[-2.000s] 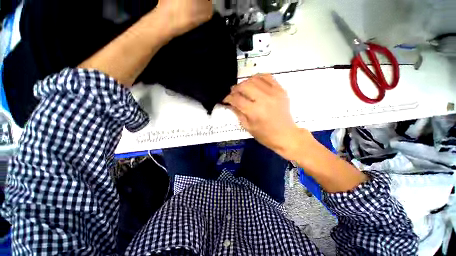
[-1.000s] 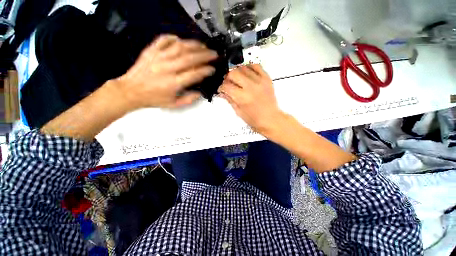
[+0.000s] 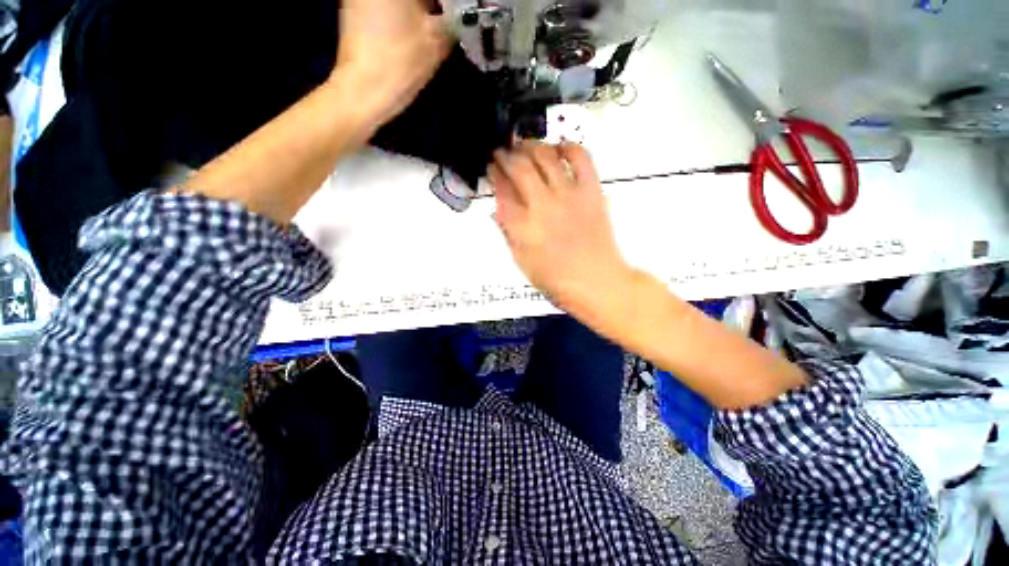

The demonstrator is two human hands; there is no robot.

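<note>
A large piece of black fabric (image 3: 243, 88) lies over the left of the white machine table and runs to the presser foot area (image 3: 529, 116). My left hand (image 3: 393, 55) is on the fabric at the top, left of the machine parts; its fingers are partly cut off by the top edge. My right hand (image 3: 553, 210) is at the fabric's pointed right end, just in front of the presser foot, with the fingertips at the cloth edge. The needle itself cannot be made out.
Red-handled scissors (image 3: 805, 182) lie right of my right hand. Printed ruler marks run along the front edge of the white table (image 3: 387, 260). White and grey fabric (image 3: 924, 381) is heaped at the lower right beside a blue crate (image 3: 692, 426). Dark cloth (image 3: 315, 426) hangs below the table.
My left hand has moved up and away from my right hand. The fabric's pointed end has moved up toward the presser foot, uncovering a small metal plate on the table.
</note>
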